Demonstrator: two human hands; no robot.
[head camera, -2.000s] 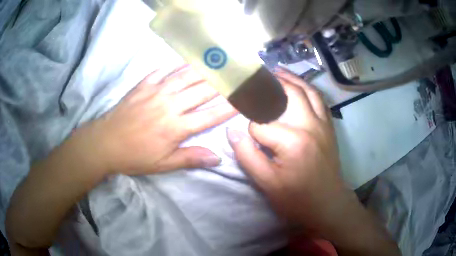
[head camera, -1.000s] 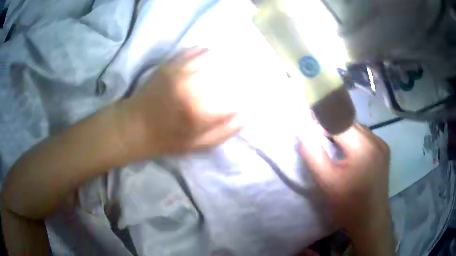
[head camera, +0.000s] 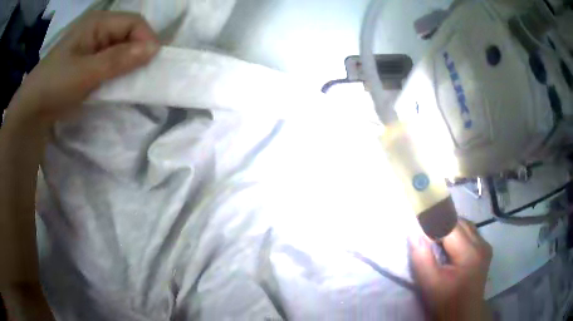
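A pale garment piece (head camera: 207, 182) spreads across the table and lap, creased at the left and washed out by lamp glare in the middle. My left hand (head camera: 103, 59) is at the upper left, its thumb and fingers closed on the end of a straight folded band of the cloth. My right hand (head camera: 455, 266) is at the lower right, just below the brown end of the cream guard (head camera: 408, 157). Its thumb and finger are on the cloth edge; the guard hides part of its fingertips. The needle spot is hidden.
The white sewing machine head (head camera: 480, 94) with blue lettering fills the upper right. A white curved hose (head camera: 371, 59) runs down beside it. A dark-outlined metal plate with a slot (head camera: 392, 68) lies left of the head. A bent metal bar (head camera: 499, 207) is right of the guard. Grey-white cloth hangs at the lower right.
My left hand has moved from flat on the cloth to the upper left, now pinching the band's end. My right hand stays by the brown end. The view has shifted, showing more of the machine head.
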